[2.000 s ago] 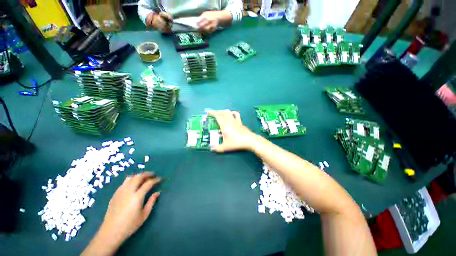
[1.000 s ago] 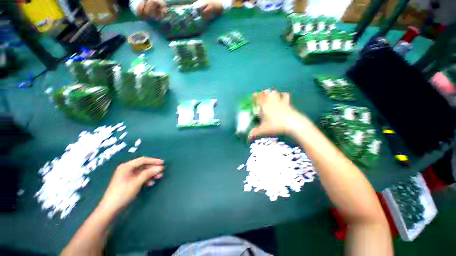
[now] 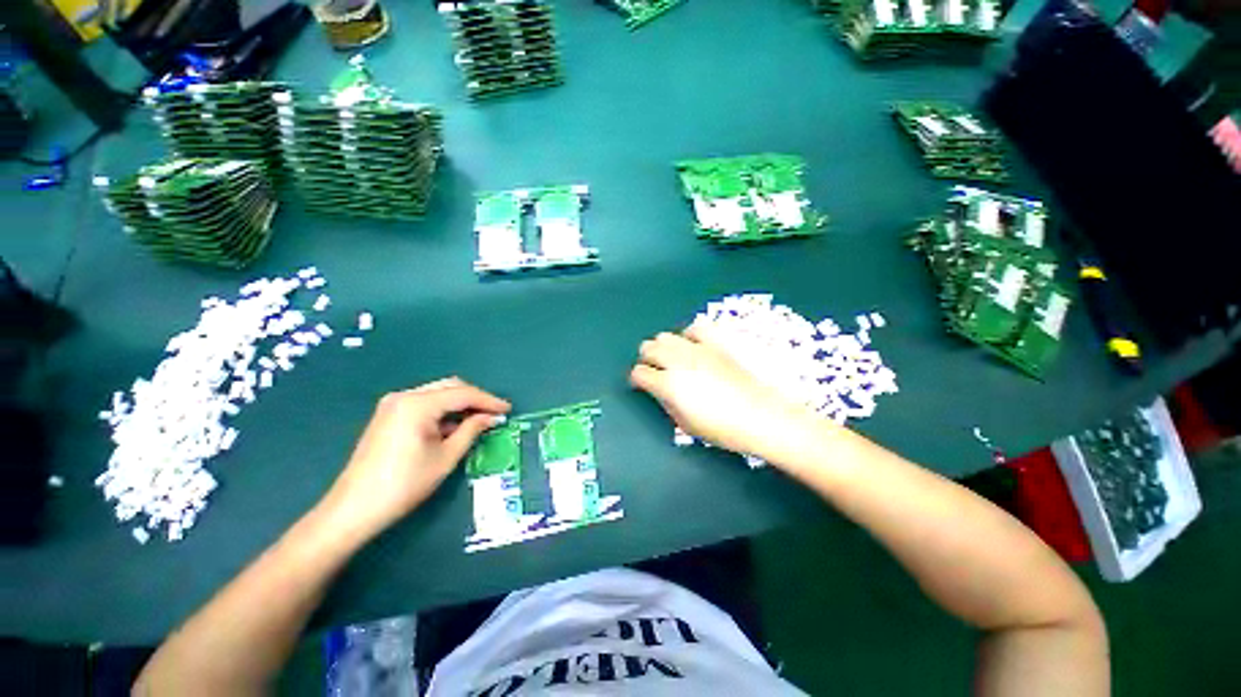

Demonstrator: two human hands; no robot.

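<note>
A green PCB panel [image 3: 572, 470] lies flat on the dark green mat close in front of me, two boards side by side, each with a white rectangle. My left hand [image 3: 433, 433] is at its upper left corner, thumb and forefinger pinched on a small white part [image 3: 495, 419]. My right hand [image 3: 694, 384] lies at the left edge of the right heap of small white parts [image 3: 803, 357], fingers curled; whether it holds a part cannot be told. Another panel [image 3: 534, 229] lies farther off. A small stack of panels [image 3: 751, 199] is right of it.
A second heap of white parts [image 3: 177, 429] lies at left. Tall PCB stacks [image 3: 362, 157] stand behind it. Leaning panels [image 3: 1000, 279], a yellow-and-black tool [image 3: 1108, 316] and a black mass [image 3: 1123, 177] are at right. A white parts tray [image 3: 1127, 483] sits below the right edge.
A panel now lies close before me. My left hand has moved right to its corner. My right hand has left the far panels and come back to the right heap. The view has tilted down.
</note>
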